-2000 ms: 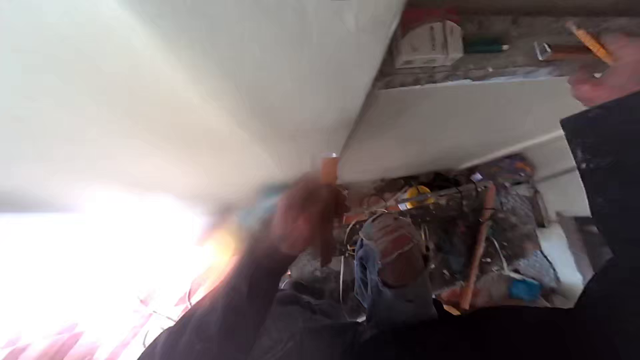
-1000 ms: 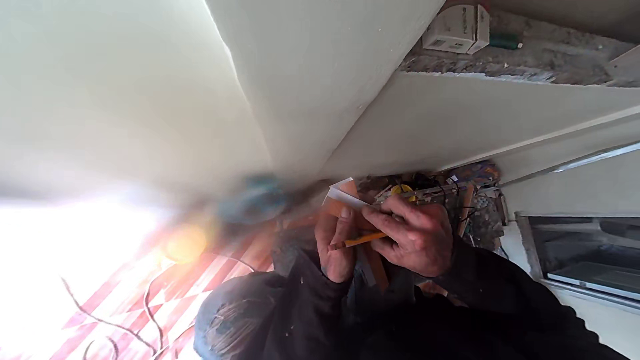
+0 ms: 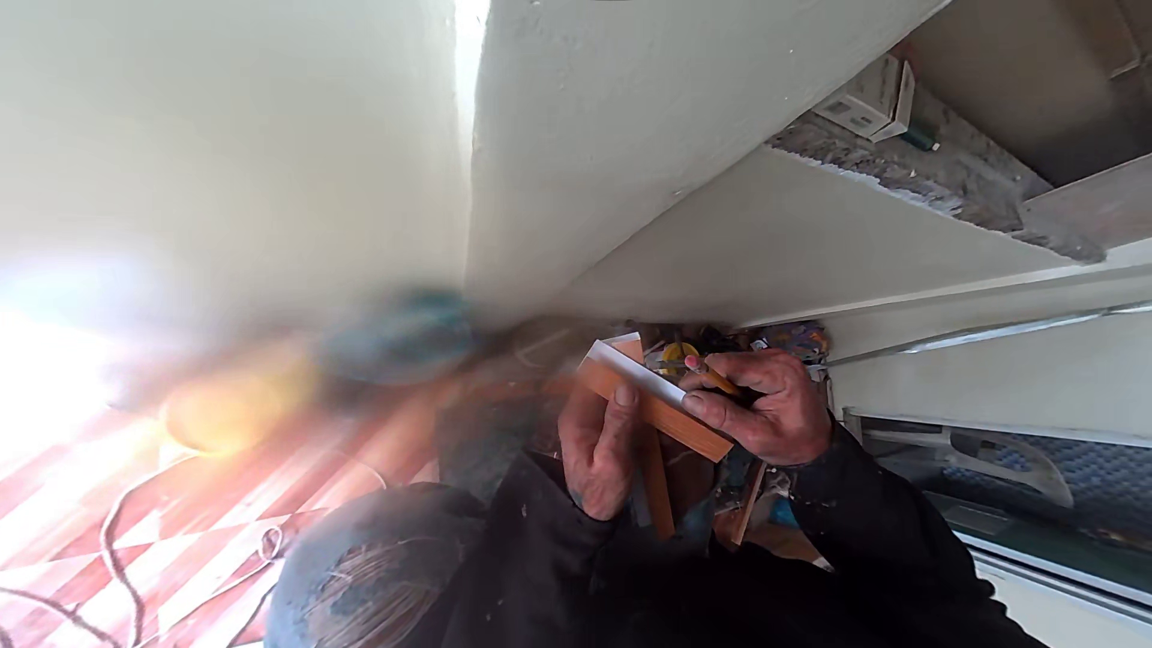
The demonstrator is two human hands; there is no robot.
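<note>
My left hand [image 3: 601, 445] grips a wood-grained angle strip [image 3: 688, 430] with a white inner face, its thumb lying on the brown side. A longer brown strip [image 3: 656, 477] runs down behind it. In my right hand [image 3: 772, 403] a yellow-orange pencil [image 3: 720, 380] is held, its pinkish end toward the upper left, while the thumb and fingers touch the angle strip's white edge. Whether the two brown strips are one piece I cannot tell. Both hands are close together in front of my body.
A white box [image 3: 861, 101] and a dark green cylindrical item [image 3: 920, 137] rest on a rough ledge at upper right. A window [image 3: 1017, 481] is at the right. Cords [image 3: 112, 549] lie on the patterned floor at lower left. Behind the hands are a yellow round item [image 3: 679, 356] and clutter.
My right hand has come from the ledge at upper right, with the pencil, to beside my left hand. The angle strip has since been turned, its length now sloping down to the right. The view has swung.
</note>
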